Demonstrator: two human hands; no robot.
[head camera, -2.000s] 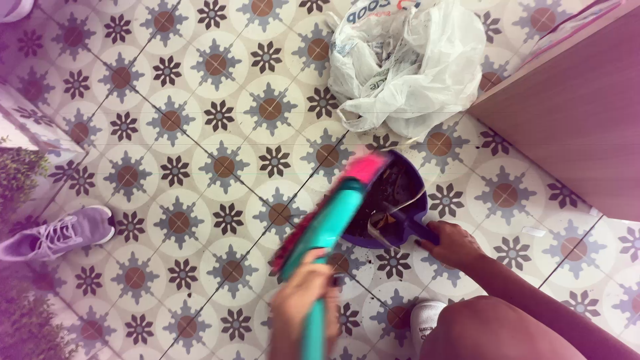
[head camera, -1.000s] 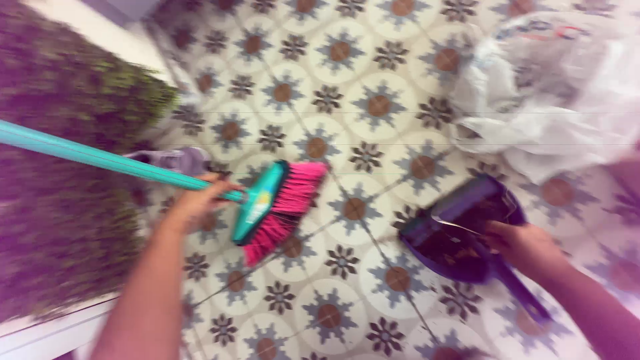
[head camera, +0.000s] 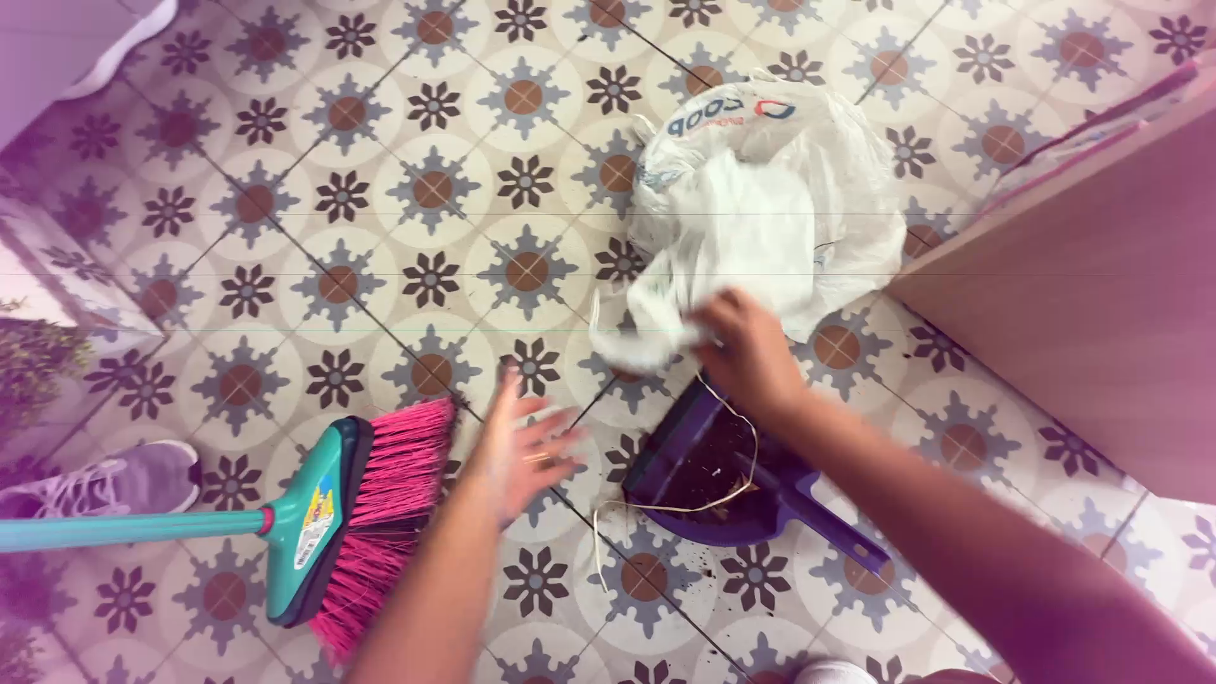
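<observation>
My right hand (head camera: 746, 351) is closed on the near edge of a white plastic bag (head camera: 855, 209) and looks blurred. Below that hand a purple dustpan (head camera: 836, 532) lies on the floor, holding dark debris, with a pale string (head camera: 755, 446) looped over its edge. My left hand (head camera: 522, 451) is empty, fingers spread, above the tiles between broom and dustpan. The broom (head camera: 304, 522), with a teal head and pink bristles, lies at the left, its handle running out of the left edge.
A wooden panel (head camera: 1073, 266) of furniture borders the right side. At the left are a sneaker (head camera: 123, 480) and a green plant (head camera: 38, 366). Dark crumbs are scattered on the patterned tile floor (head camera: 646, 579) below the dustpan. Part of a white shoe (head camera: 836, 673) shows at the bottom.
My left hand has let go of the broom, which now lies on the floor. My right hand has left the dustpan and moved to the plastic bag.
</observation>
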